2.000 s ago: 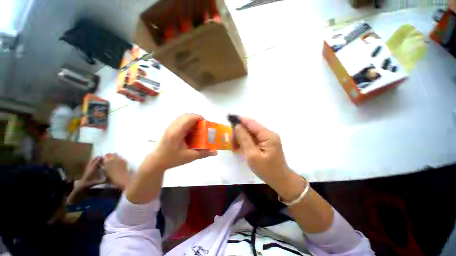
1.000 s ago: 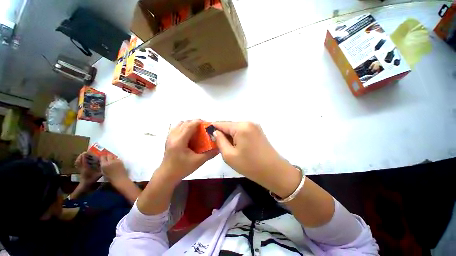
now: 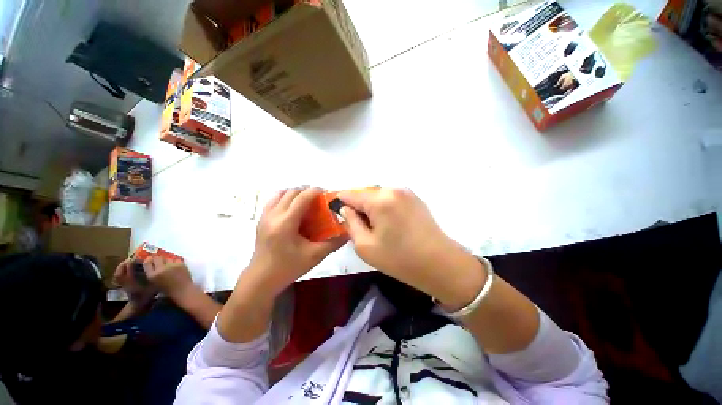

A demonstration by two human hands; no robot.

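Observation:
An orange retail box [image 3: 319, 221] is between my two hands near the table's front edge. Only part of its orange surface shows; the rest is hidden by my fingers. My left hand [image 3: 289, 233] grips it from the left side. My right hand [image 3: 400, 237] is closed around a small dark tool, likely the cutter; only its dark tip [image 3: 337, 206] shows between thumb and fingers, against the box. I cannot tell whether the blade touches it.
A brown shipping carton [image 3: 297, 75] with orange boxes inside stands at the back. Retail boxes stand at back left [image 3: 207, 109] and left [image 3: 131, 176]. Another [image 3: 554, 67] is at back right beside yellow paper [image 3: 621, 41]. A person's hands [image 3: 162, 275] hold an orange box at left.
My right hand has moved left, from the box's right end onto its face, with the dark tip. In the last second both hands have changed little. The surroundings have shifted left and up in view.

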